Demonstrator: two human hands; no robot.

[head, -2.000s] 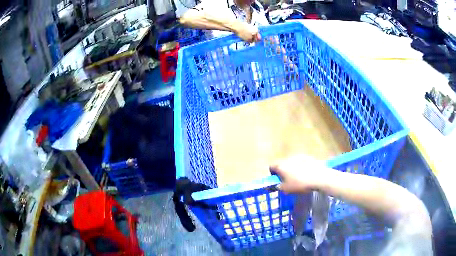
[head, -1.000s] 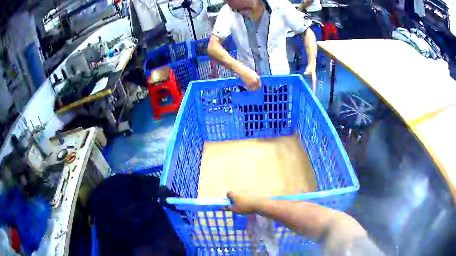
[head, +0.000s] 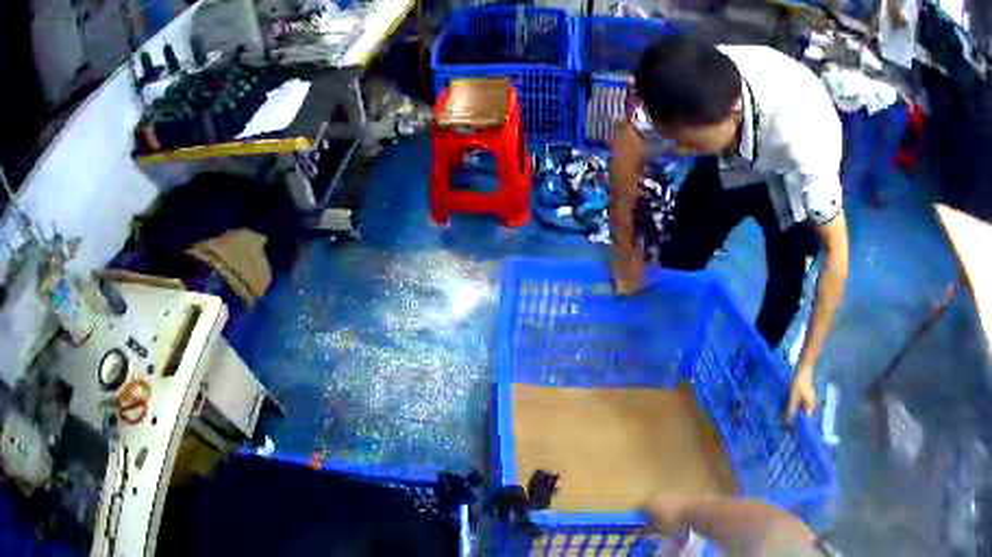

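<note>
A large blue slatted crate (head: 593, 370) stands low in front of me, on or close to the floor. A tan cardboard sheet (head: 609, 441) lies in its bottom. My right hand (head: 691, 511), slightly blurred, is on the near rim, with my forearm coming in from the bottom right. A dark strip (head: 541, 489) is tied at the near left corner. Another person (head: 789, 141) bends over the far end, with one hand on the far rim and the other at the right side. My left hand is not in view.
A crate of dark cloth (head: 315, 517) is at the bottom left. A pale machine table (head: 163, 381) with orange-handled scissors (head: 133, 401) is at the left. A red stool (head: 479, 158), more blue crates (head: 511, 65) and fabric scraps (head: 574, 187) are behind. A white table edge (head: 971, 256) is at the right.
The crate has been lowered and now shows lower and further right in the view. The other person has gone from standing to bending over it. My right hand stays on the near rim.
</note>
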